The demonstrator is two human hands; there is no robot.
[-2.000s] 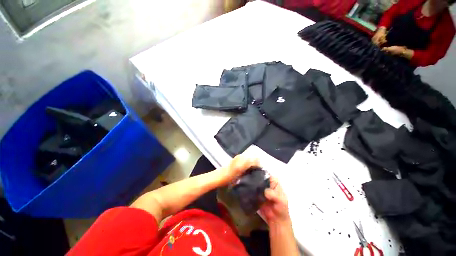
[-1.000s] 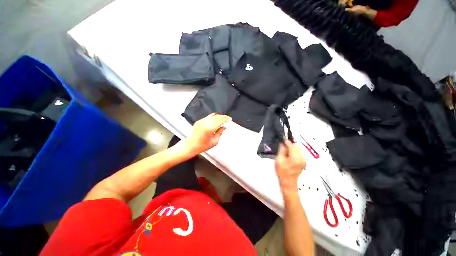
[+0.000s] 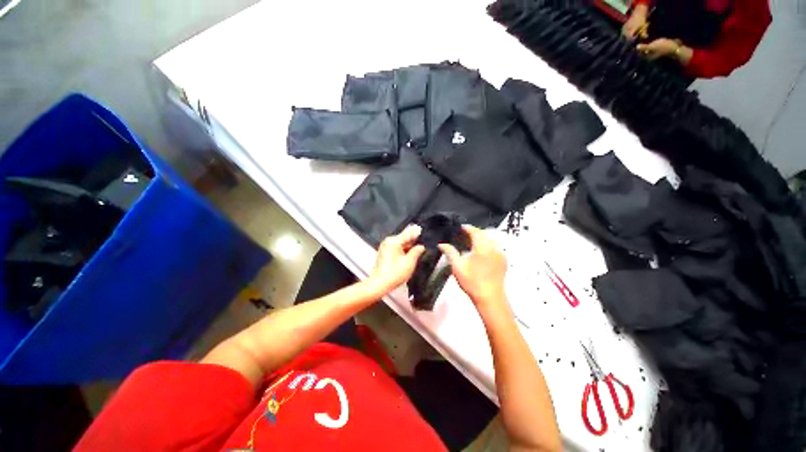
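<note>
A bunched black pouch [image 3: 430,281] hangs between my two hands near the table's front edge. My left hand [image 3: 399,259] grips its left upper edge. My right hand [image 3: 478,264] grips its right upper edge, with the thumb pressed on the fabric. The pouch's lower end hangs down, and a greyish inner surface shows between the hands. The fingertips behind the fabric are partly hidden. Flat black pouches [image 3: 495,163] overlap on the table beyond my hands, one with a small white logo.
Red snips [image 3: 562,287] and red-handled scissors [image 3: 606,388] lie right of my hands. Loose black pouches [image 3: 650,300] heap at right. A ridged black row [image 3: 610,75] lines the far edge of the white table [image 3: 256,66]. A blue bin [image 3: 168,274] stands left. A person's hands [image 3: 658,44] show beyond.
My left hand was empty and apart from the pouch one second ago; it now grips it too. My right hand has brought the pouch left and nearer my left hand. The camera view has shifted.
</note>
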